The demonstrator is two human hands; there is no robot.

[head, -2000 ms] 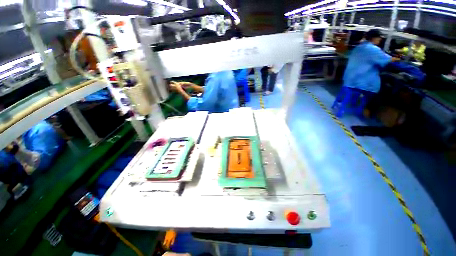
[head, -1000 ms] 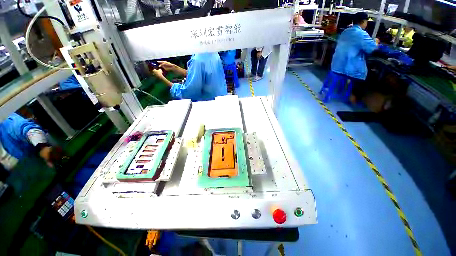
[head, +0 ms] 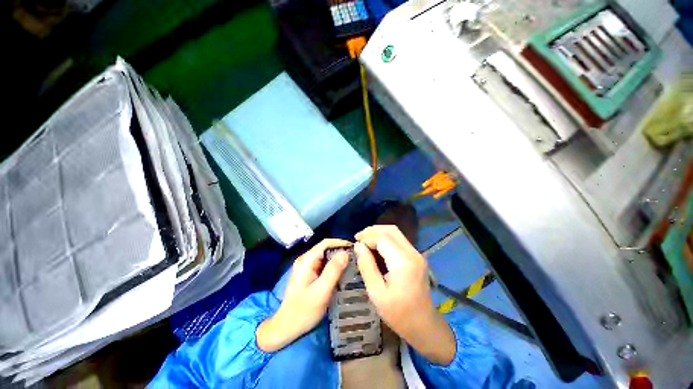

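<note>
A palm-sized dark phone frame (head: pixel 355 323) with slot-like openings is held over my lap. My left hand (head: pixel 308 292) grips its upper left side, thumb on the frame's top end. My right hand (head: pixel 395 285) is at its upper right, with thumb and forefinger together at the top edge. Whether a small piece is between those fingertips cannot be told. A pale-blue adhesive sheet (head: pixel 296 144) with rows of tiny marks along its left side lies beyond my hands.
A tall stack of blister trays (head: pixel 68 182) with ragged interleaf stands at left. The white machine (head: pixel 486 152) fills the right, with the green-edged left fixture (head: pixel 600 53), yellow cloth (head: pixel 672 121) and orange plug (head: pixel 438 184). A black keypad (head: pixel 349 15) is at the top.
The view has swung from the machine down and left to my lap, the sheet and the tray stack. Both hands and the phone frame now show; the machine has shifted to the right.
</note>
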